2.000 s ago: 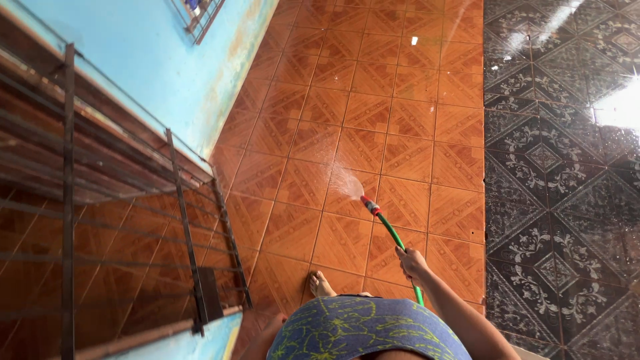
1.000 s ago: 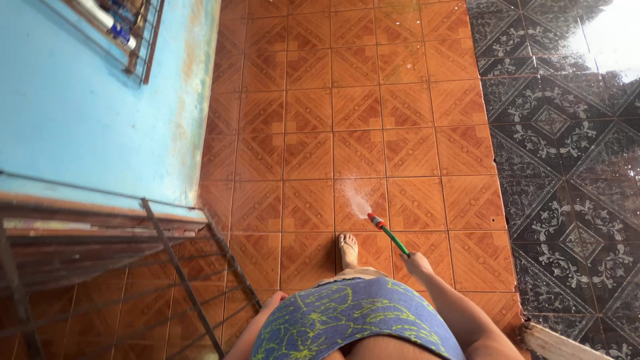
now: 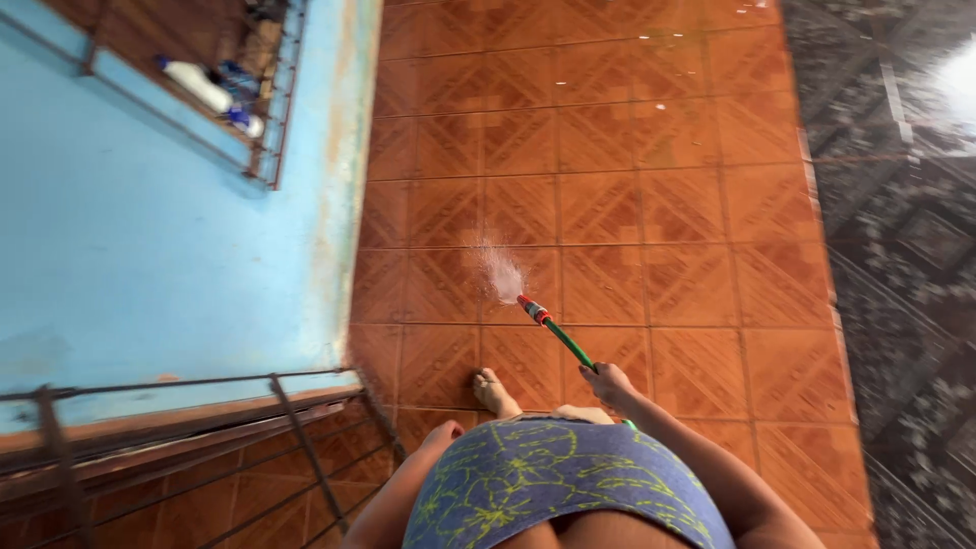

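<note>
My right hand (image 3: 611,387) grips a green garden hose (image 3: 569,343) at the lower middle. A red and grey spray nozzle (image 3: 535,310) tips the hose, pointing up and left. Water (image 3: 503,279) sprays from it above the orange tiled floor (image 3: 598,206). My left hand (image 3: 443,436) hangs beside my body, partly hidden by the blue and yellow top; its fingers look curled, but whether they hold anything does not show. Farther along, the hose passes out of sight behind the top.
A light blue wall (image 3: 191,290) with a barred window opening (image 3: 229,69) holding bottles stands at the left. Metal railing bars (image 3: 309,450) cross the lower left. Dark patterned tiles (image 3: 915,305) border the orange floor at the right. My bare foot (image 3: 492,390) is ahead of me.
The view has shifted, showing more of the wall and window. My left hand, out of view two seconds ago, now shows beside my body. The hose stays in my right hand, still spraying.
</note>
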